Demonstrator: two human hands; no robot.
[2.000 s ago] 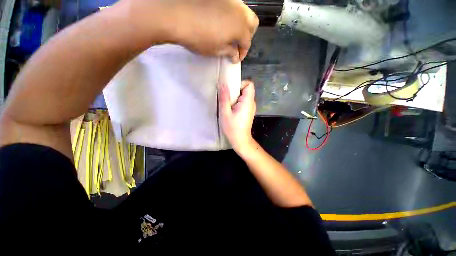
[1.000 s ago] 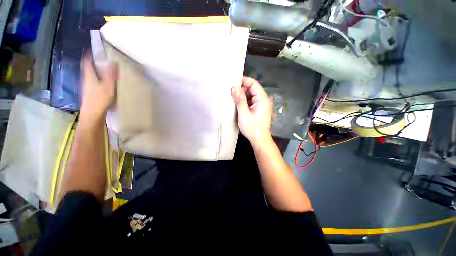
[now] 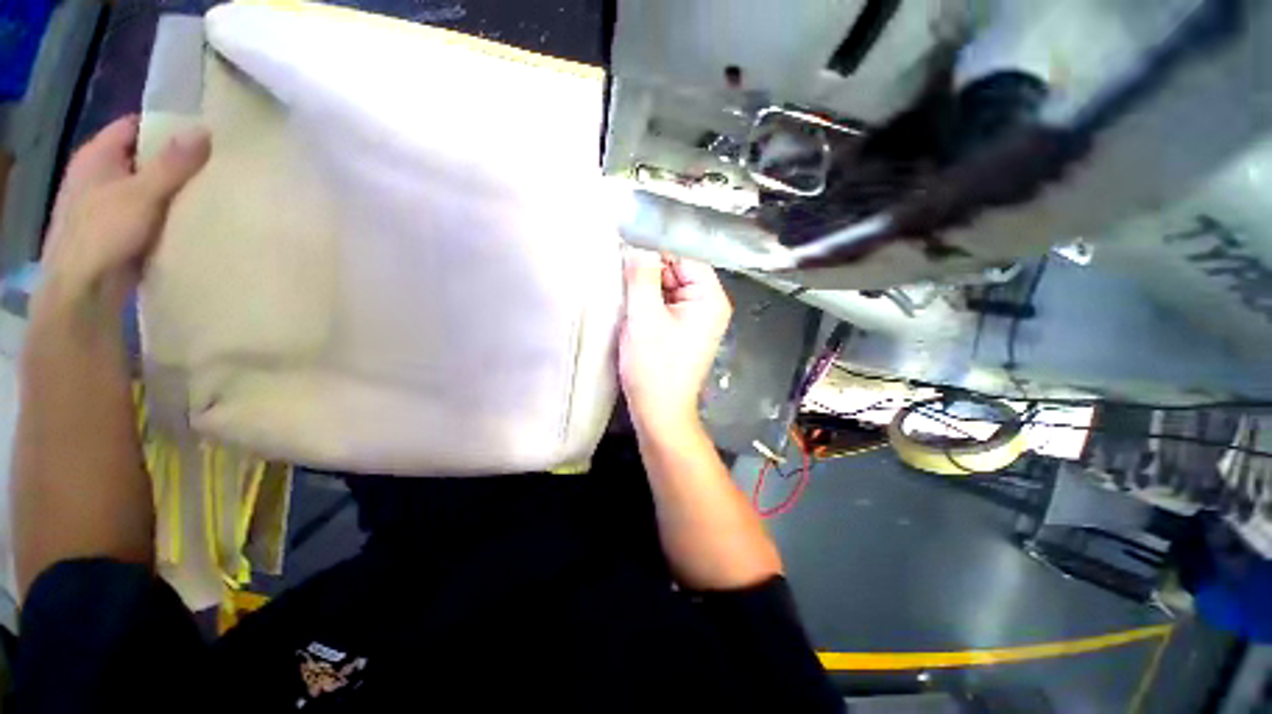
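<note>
A cream cover piece (image 3: 433,265) is held up in front of me, with a thin yellow edge along its top and a grey end strip (image 3: 175,67) at its upper left. My left hand (image 3: 119,202) grips its left side, thumb on the face. My right hand (image 3: 672,328) pinches its right edge beside the narrow seam. The large sewing machine head (image 3: 977,154) stands close on the right, its left end at the cover's right edge, just above my right hand. The needle area is hard to make out.
Cream pieces with yellow edges (image 3: 209,502) hang at lower left. Under the machine, a pale tape roll (image 3: 957,435) lies on a white shelf among black cables. A red wire loop (image 3: 784,488) hangs beside the dark tabletop (image 3: 760,356). A yellow line (image 3: 977,658) crosses the grey floor.
The view has moved closer to the machine head, now large at right. The cover's right edge is now beside it. My left hand, blurred a second ago, now holds the cover's left side.
</note>
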